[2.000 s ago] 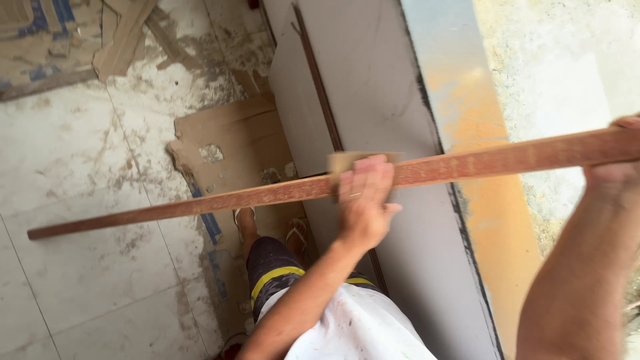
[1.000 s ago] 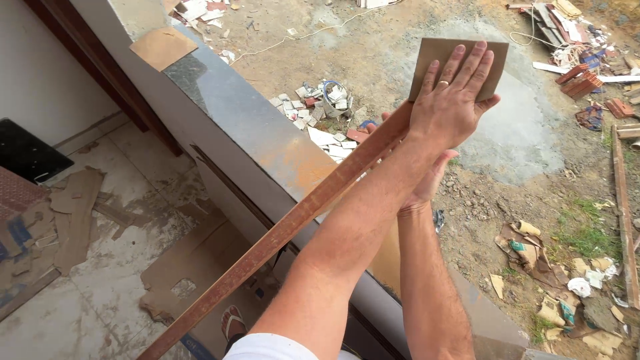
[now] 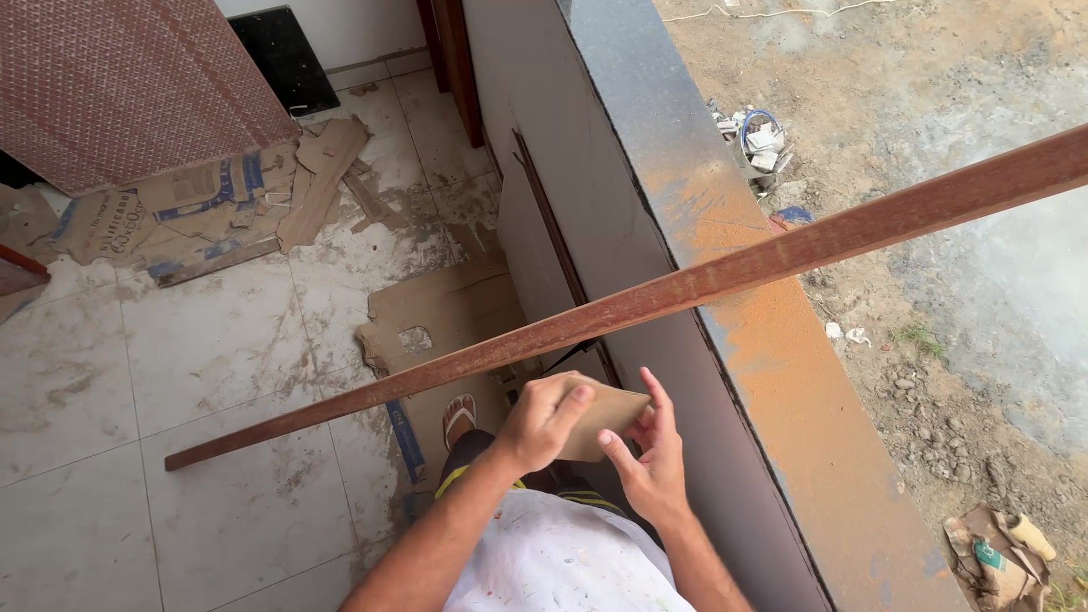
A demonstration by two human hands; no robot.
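A piece of brown sandpaper (image 3: 605, 416) is between my hands, below a long reddish-brown wooden strip (image 3: 544, 336). My left hand (image 3: 548, 421) grips the sheet's left side, thumb on top. At its right edge is my right hand (image 3: 650, 450), thumb and fingers apart around the corner; whether it pinches the sheet cannot be told. The strip lies across the stone sill (image 3: 722, 280) of a low wall, one end out over the tiled floor, the other past the right edge of view. Neither hand touches the strip. Orange dust coats the sill beside it.
Flattened cardboard (image 3: 450, 314) lies on the floor by my sandalled foot (image 3: 460, 418). Thin dark strips (image 3: 548, 217) lean on the wall. Torn cardboard (image 3: 323, 183) and a textured reddish panel (image 3: 144, 85) are at the upper left. Outside, a bucket of rubble (image 3: 761, 140) stands on dirt ground.
Both hands have come back from the strip's outer end to in front of my body. My right hand has let go of the strip, and the sandpaper is off the wood. The view has swung back indoors.
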